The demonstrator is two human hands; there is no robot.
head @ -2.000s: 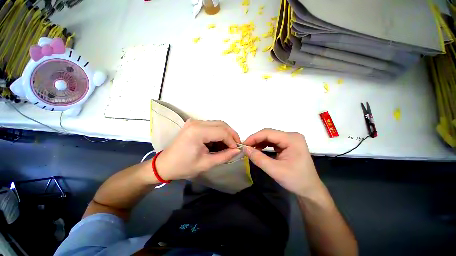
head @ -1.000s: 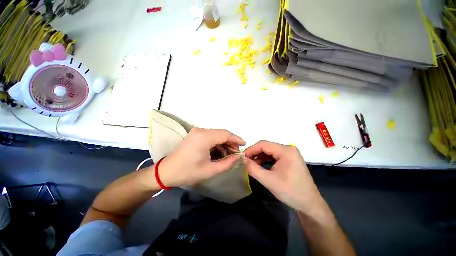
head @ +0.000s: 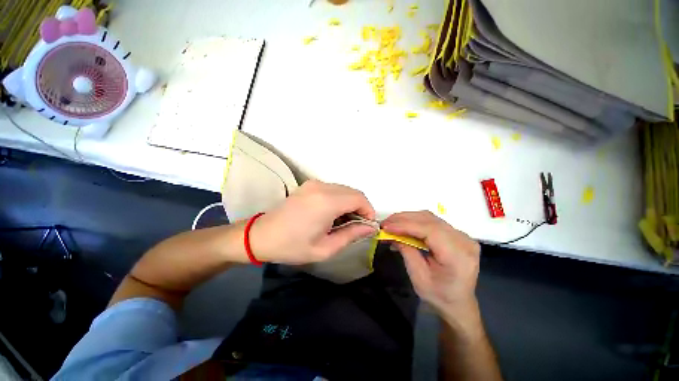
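A beige bag panel (head: 257,175) with a curved, layered edge and yellow edge binding hangs over the table's front edge and my lap. My left hand (head: 316,223) pinches the panel's edge layers between thumb and fingers. My right hand (head: 439,257) meets it at the fingertips and grips a yellow binding strip (head: 402,239) at the panel's corner. The fingers hide where the strip meets the panel.
Red block (head: 492,198) and dark thread snips (head: 549,199) on a cord lie right of my hands. Yellow offcuts (head: 383,56) are scattered behind. Stacked grey panels (head: 536,97) stand at right. A pale board (head: 208,97) and pink-white fan (head: 83,82) are at left.
A yellow strip now shows between my right fingers, where only fingertips met before. My right hand has turned and closed over it. The view has shifted, and the pot has nearly left the top edge.
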